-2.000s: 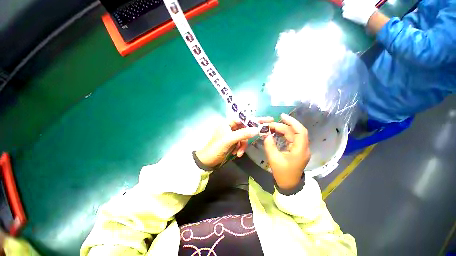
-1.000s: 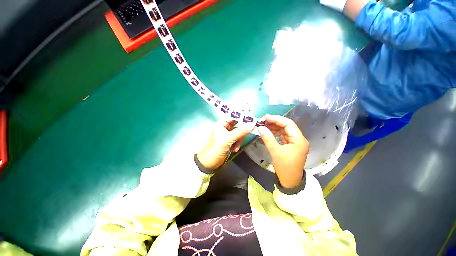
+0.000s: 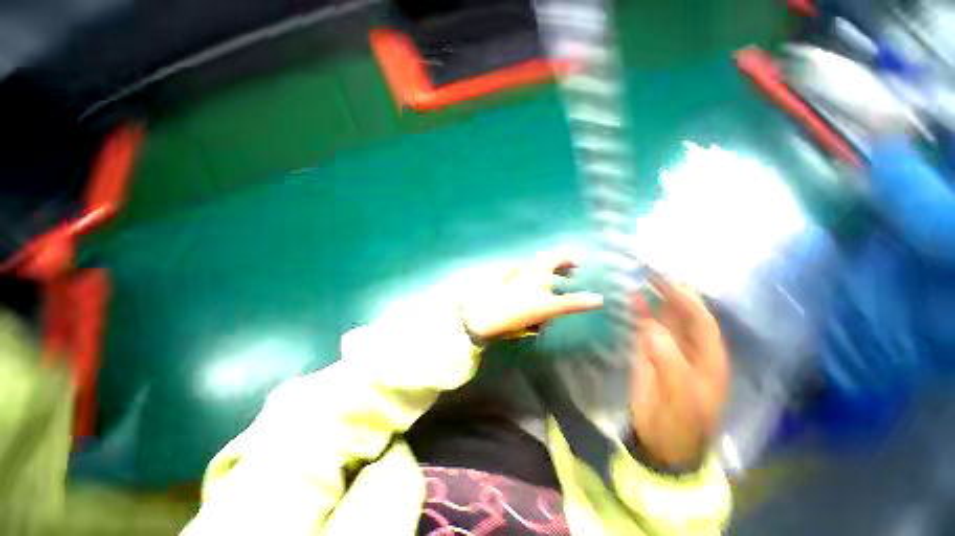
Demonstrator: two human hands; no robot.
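The label strip (image 3: 599,157) hangs from the top edge as a long whitish band with blurred dark marks. It reaches down between my two hands. My left hand (image 3: 518,304) is left of the strip, with a finger stretched towards it; a small dark spot shows by the fingers, too blurred to name. My right hand (image 3: 681,372) is right of the strip's lower end, raised, fingers up and blurred. Whether either hand grips the strip or a label cannot be told.
A dark laptop (image 3: 476,42) is on a red-orange tray (image 3: 487,86) at the top. More red-orange trays show at left and upper right. Shiny clear film (image 3: 723,215) heaps at right. A person in blue (image 3: 911,199) is at right; a yellow sleeve (image 3: 31,419) shows at left.
The view has swung, with strong blur. My hands have moved apart from their close hold at the strip's end. The strip now hangs nearly straight between them. Trays and a yellow sleeve show at left.
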